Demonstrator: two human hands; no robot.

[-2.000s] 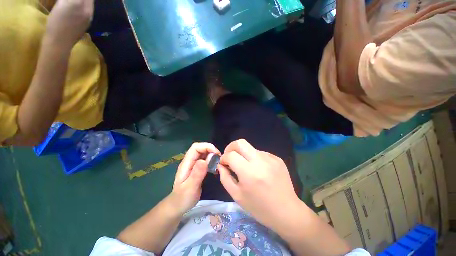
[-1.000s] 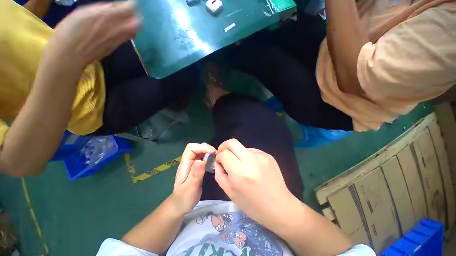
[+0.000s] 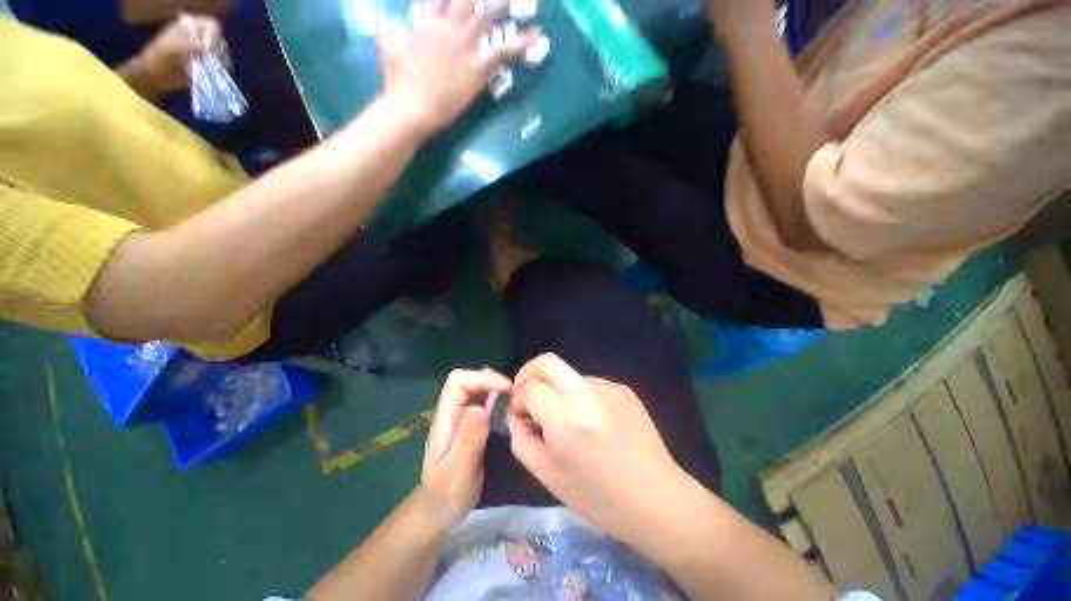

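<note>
A small plastic housing [image 3: 499, 413], pale at the rim and grey inside, is held above my lap. My left hand [image 3: 458, 432] pinches it between thumb and fingers from the left. My right hand [image 3: 573, 425] is closed against its right side; its fingertips touch the part. I cannot tell whether the right hand also holds a tool, since the fingers hide that spot.
A green table [image 3: 352, 82] stands ahead, with several small white housings [image 3: 502, 82] under the hand of a person in yellow [image 3: 129, 211]. A person in peach [image 3: 940, 129] sits right. Blue bins [image 3: 223, 411] lie left, tan panels [image 3: 928, 470] and a blue crate [image 3: 1022, 569] right.
The person in yellow has reached over the table, where more white housings now show. Another hand with a clear bag shows at upper left. My hands keep their hold; the view has shifted slightly.
</note>
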